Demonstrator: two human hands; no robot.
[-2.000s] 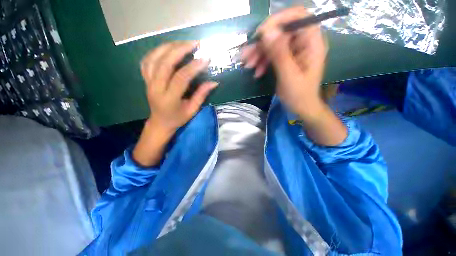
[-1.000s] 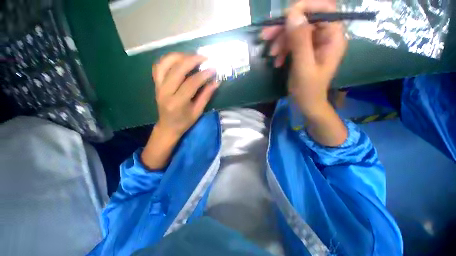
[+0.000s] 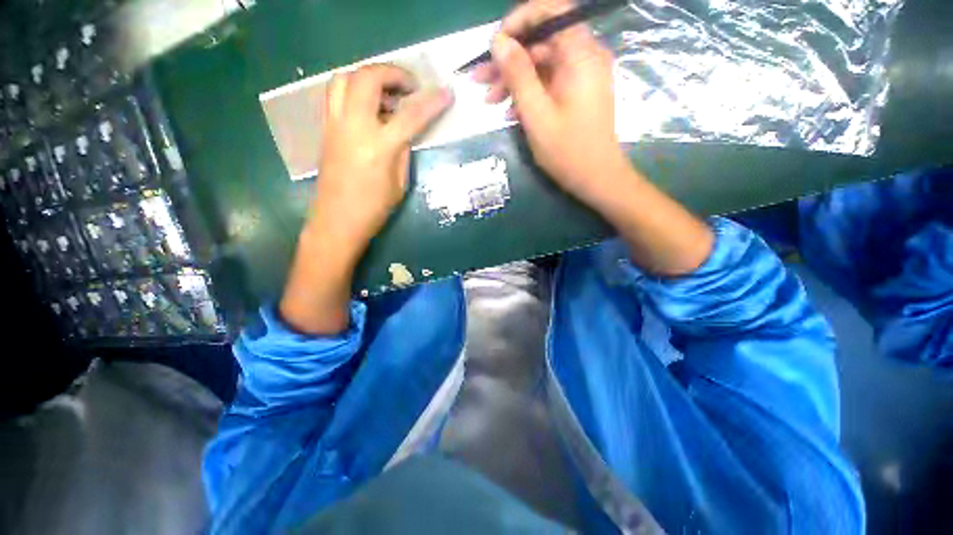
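The adhesive sheet [image 3: 298, 131], a long pale strip with a grey-beige left part and a white right part, lies on the green mat. My left hand [image 3: 371, 136] rests over its middle, thumb and index finger almost together near the tweezer tip; whether they pinch anything is too small to tell. My right hand [image 3: 559, 99] holds the dark tweezers [image 3: 538, 35], tip down at the white part of the sheet. The small electronic module [image 3: 466, 189], a shiny white-silver rectangle, lies flat on the mat below the sheet, touched by neither hand.
A clear blister tray [image 3: 105, 209] with rows of small parts stands at left. Crinkled clear plastic film [image 3: 752, 78] lies at right, close to my right hand. Pale peeled scraps [image 3: 400, 275] lie at the front bench edge [image 3: 523, 258]. Another person's blue sleeve [image 3: 888, 272] is at right.
My left hand has left the module and moved up onto the sheet. My right hand has moved left with the tweezers, now tip down on the sheet. The view has shifted; scraps now show.
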